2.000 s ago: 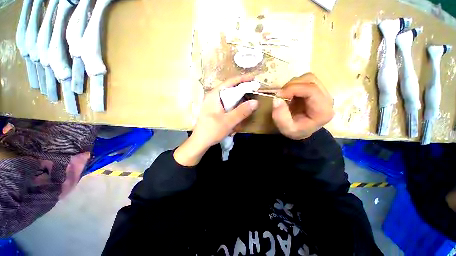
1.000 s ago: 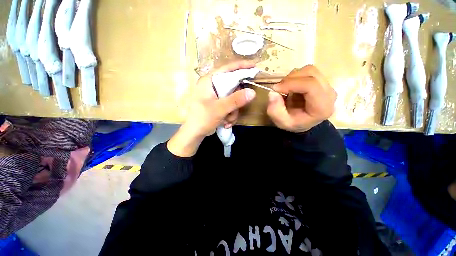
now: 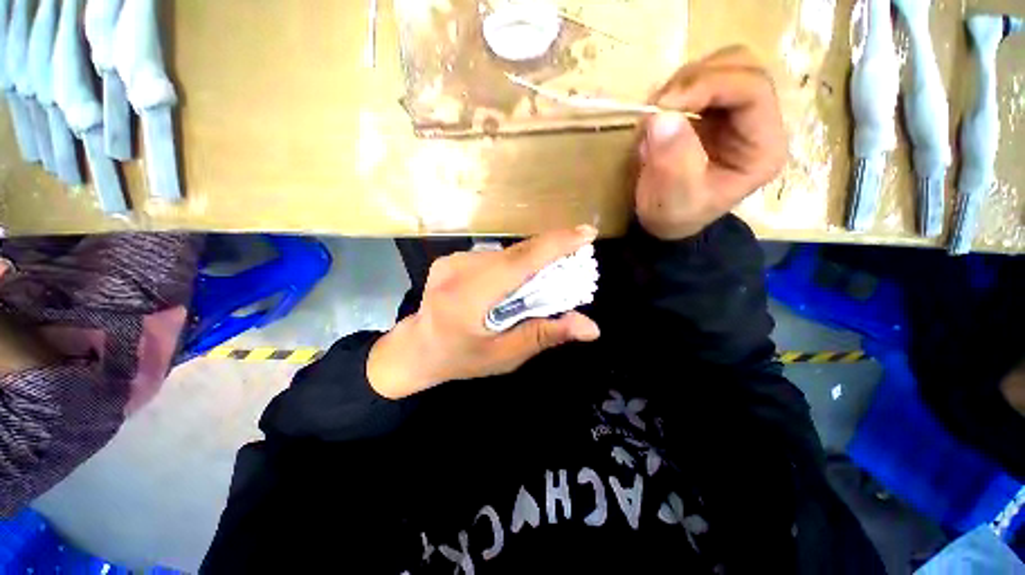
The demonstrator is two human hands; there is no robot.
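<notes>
My left hand (image 3: 478, 309) is closed around a pale grey-white moulded part (image 3: 556, 290) over my lap. Only its flared, scalloped end with a dark recess shows; my fist hides the rest. My right hand (image 3: 714, 140) pinches a thin applicator stick (image 3: 596, 103) over the bench. The stick points left, its tip just below a small round white puddle of glue or paint (image 3: 520, 30) on the smeared work board (image 3: 450, 79).
Several moulded parts (image 3: 144, 84) lie at the left of the tan bench (image 3: 281, 135), and three more (image 3: 928, 124) lie at the right. Thin spare sticks lie near the puddle. A person in patterned clothing (image 3: 79, 348) sits at left, another at right. Blue stools flank me.
My left hand has lowered off the bench edge and turned the part so its flared end shows. My right hand has moved up and away from it with the stick. The view has shifted.
</notes>
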